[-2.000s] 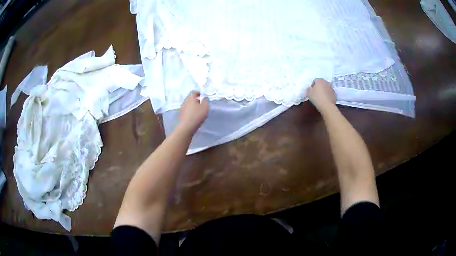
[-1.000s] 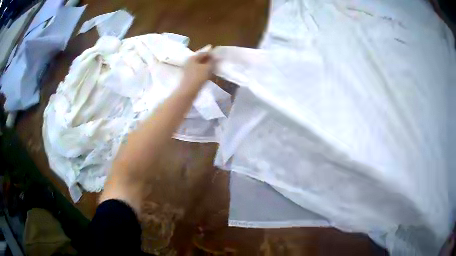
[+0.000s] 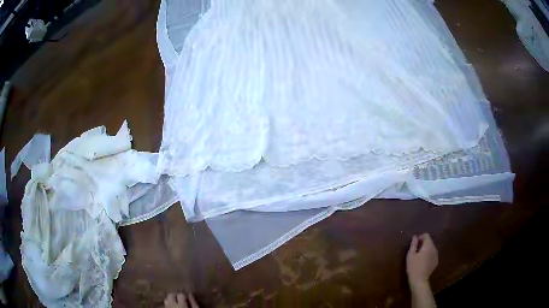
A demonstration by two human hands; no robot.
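Note:
White fabric panels [image 3: 301,90] lie in a layered stack in front of me. The top one has fine parallel lines and a scalloped lower edge. A sheer panel [image 3: 253,234] sticks out below with a hemmed corner on the table. My right hand [image 3: 422,258] is over the table below the stack's right part, touching no fabric; its fingers are curled. My left hand [image 3: 179,301] is at the bottom edge, mostly cut off, with only fingers showing; what it holds, if anything, cannot be seen.
A crumpled cream-white heap [image 3: 78,210] lies on the brown wooden table [image 3: 96,84] at the left, touching the stack's lower left side. Bluish-white pieces are at the far left edge. Another pale fabric piece [image 3: 530,30] is at the upper right.
My hands have left the fabric and moved down toward my body. The stack's top panel now shows long vertical lines, and its scalloped edge lies differently. The view has swung left and back.

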